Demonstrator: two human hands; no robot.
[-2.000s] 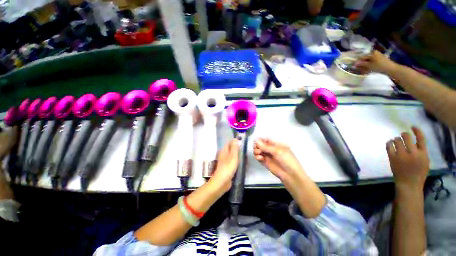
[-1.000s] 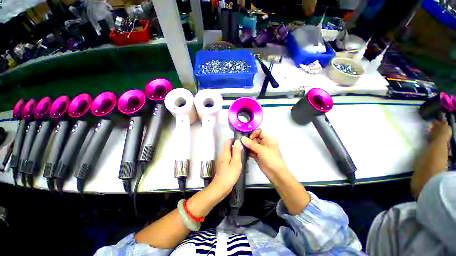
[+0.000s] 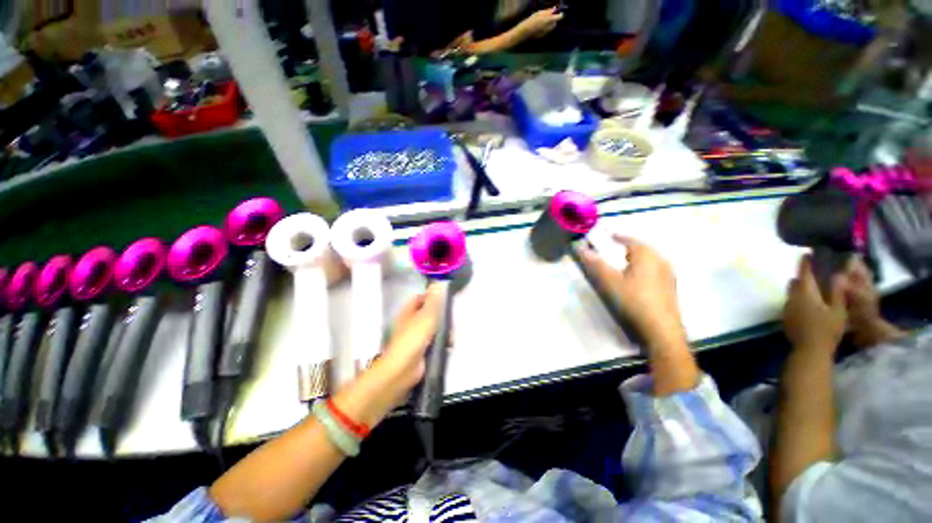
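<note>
A grey hair dryer with a magenta ring [image 3: 438, 250] is held upright by its handle in my left hand [image 3: 414, 332], head toward the back of the bench. My right hand [image 3: 639, 291] is on the handle of a second grey hair dryer [image 3: 573, 212], just below its head; the fingers cover much of that handle. Two white hair dryers [image 3: 312, 317] lie side by side left of my left hand. No screw or tool can be made out in either hand.
Several grey dryers [image 3: 204, 332] lie at the left. Behind stand a blue screw bin [image 3: 353, 192], a screwdriver [image 3: 478, 174], a second blue bin [image 3: 557, 133] and a cream bowl [image 3: 620, 169]. A neighbour's hands [image 3: 818, 301] hold a dryer at the right.
My right hand has left the dryer in my left hand and moved right to the other grey dryer. The view has turned right. The neighbour's dryer has come further into view.
</note>
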